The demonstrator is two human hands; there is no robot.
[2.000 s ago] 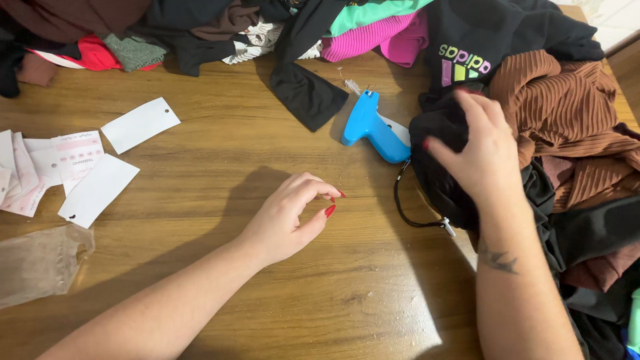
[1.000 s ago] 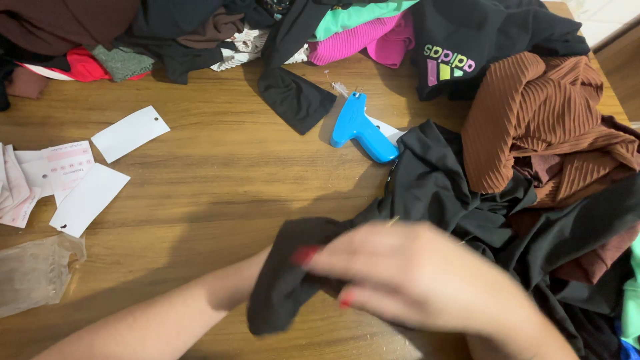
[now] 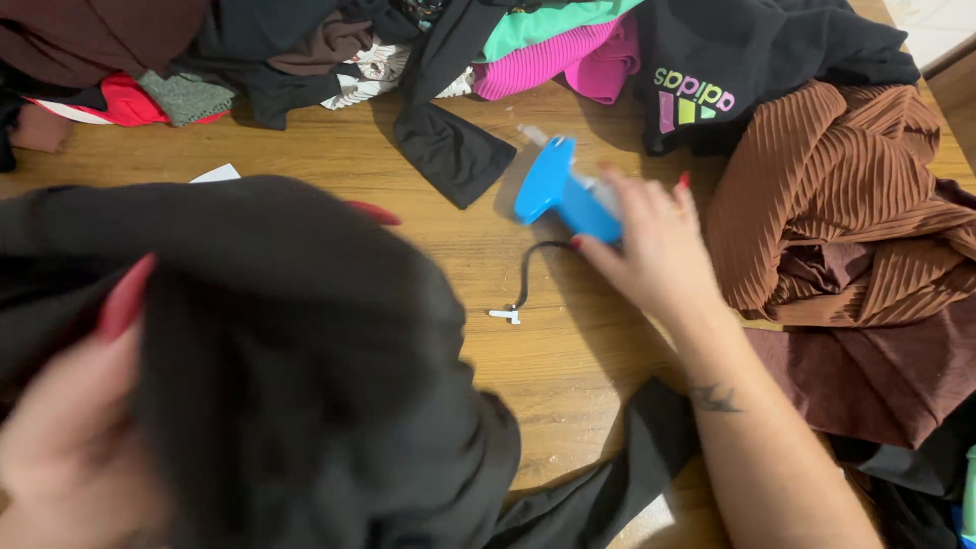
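Note:
My left hand, blurred at the lower left, holds up a black garment that covers much of the left and middle of the view. A red fingernail shows past the garment's upper edge. My right hand is at the handle end of a blue tagging gun, thumb and fingers spread around it; whether it grips the gun is not clear. From beneath the gun runs a black cord ending in a small white plastic piece on the wooden table.
Folded and heaped clothes line the back, among them a magenta ribbed garment and a black Adidas garment. A brown pleated garment lies at the right. A white card shows behind the black garment. The wooden table lies beneath.
The black garment has been lifted and moved left with my left hand. My right hand has moved away from the garment to the blue tagging gun. The cord and white piece now show.

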